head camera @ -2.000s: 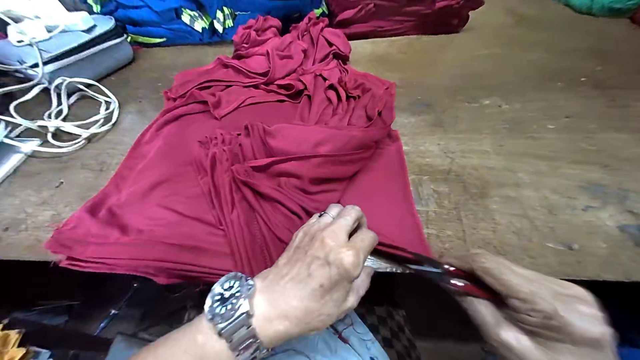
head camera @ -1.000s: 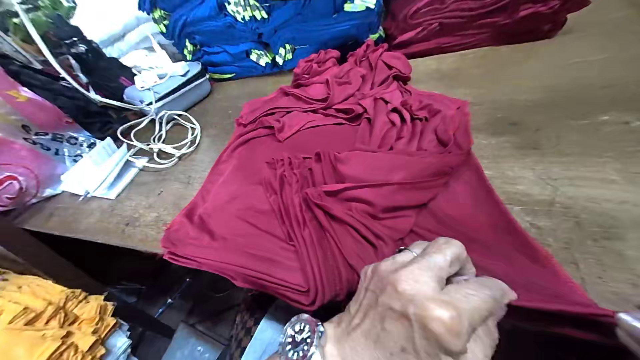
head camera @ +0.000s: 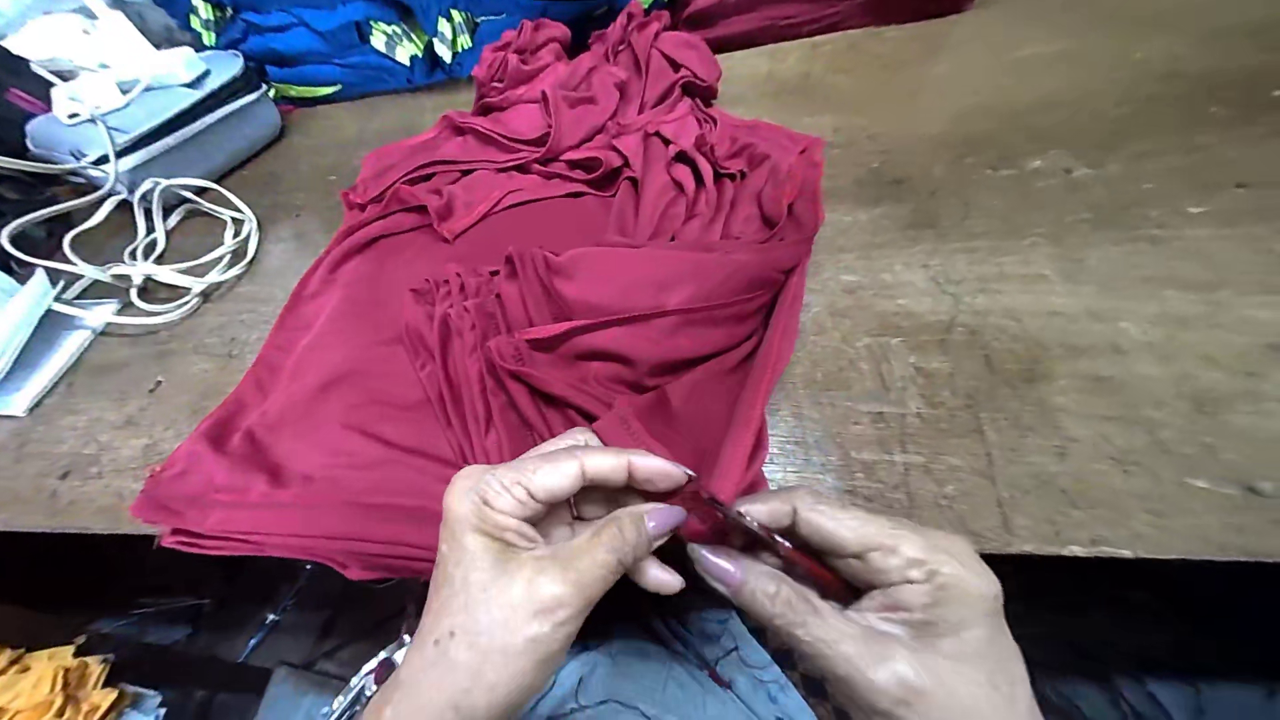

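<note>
Dark red garments (head camera: pixel 340 370) lie stacked and partly bunched on a wooden table. At the near edge of the stack, my left hand (head camera: pixel 560 540) pinches a bit of the red fabric between thumb and fingers. My right hand (head camera: pixel 870 590) holds a slim dark red tool (head camera: pixel 790 555), its kind unclear, and the tip meets the fabric by my left fingertips. A watch with a metal band (head camera: pixel 370 680) is on my left wrist.
A coiled white cord (head camera: pixel 150 250) and a grey case (head camera: pixel 190 120) lie on the wooden table (head camera: pixel 1000 350) at left. Blue garments (head camera: pixel 320 45) are piled behind. Yellow-orange cloth pieces (head camera: pixel 50 685) sit low at left.
My right hand, mostly out of view at right a second ago, is now beside my left. The red fabric edge stretched to the right then is no longer stretched out. The view has shifted.
</note>
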